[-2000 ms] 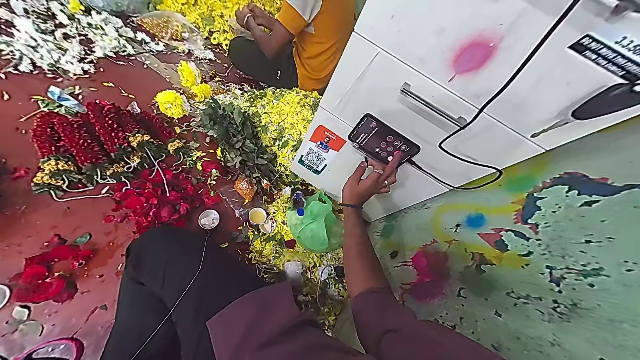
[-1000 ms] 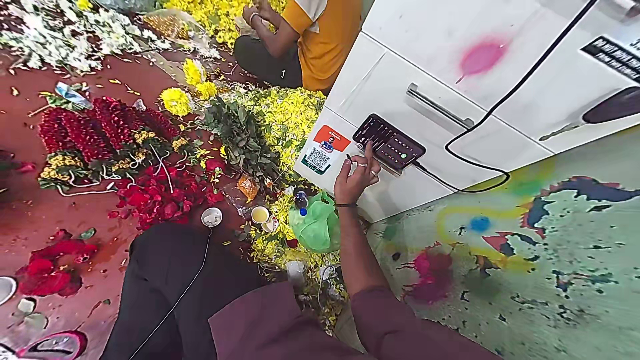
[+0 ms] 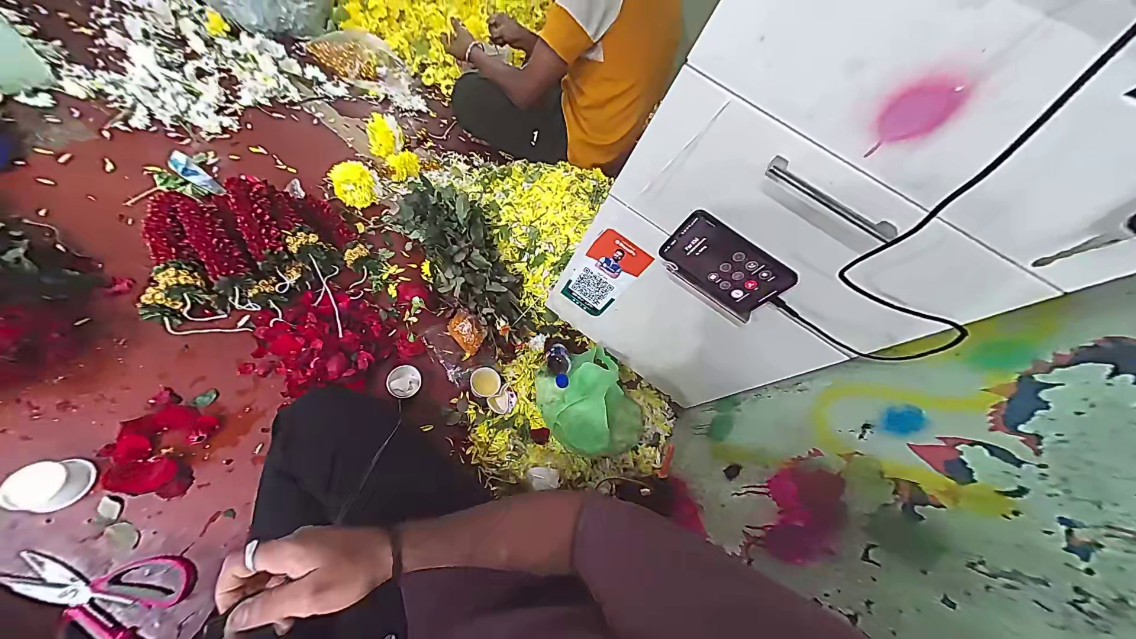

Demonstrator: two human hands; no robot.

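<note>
My right hand (image 3: 306, 572) is low at the left, over my dark trousers, its fingers curled; whether it grips anything is hidden. It wears a ring and a dark wristband. My left hand is not in view. Pink-handled scissors (image 3: 98, 590) lie open on the floor, left of the hand. A thin line runs from a small round white container (image 3: 404, 382) down across my trousers. Farther up lie dark red flower garlands (image 3: 248, 217) with yellow flowers and white strings, beside loose red petals (image 3: 324, 342). A lit phone (image 3: 729, 264) rests in a holder on the white cabinet, a black cable plugged in.
Another person (image 3: 612, 80) in an orange top sits at the top, hands near yellow flowers. White flowers (image 3: 195, 71), green leaves (image 3: 461, 253), a green plastic bag (image 3: 590, 404), a small cup (image 3: 485, 382) and white dishes (image 3: 49, 485) lie about. The white cabinet (image 3: 683, 355) stands at right.
My right hand has left the phone, where a finger touched the screen, and has come down left over my trousers. The phone stays on the cabinet.
</note>
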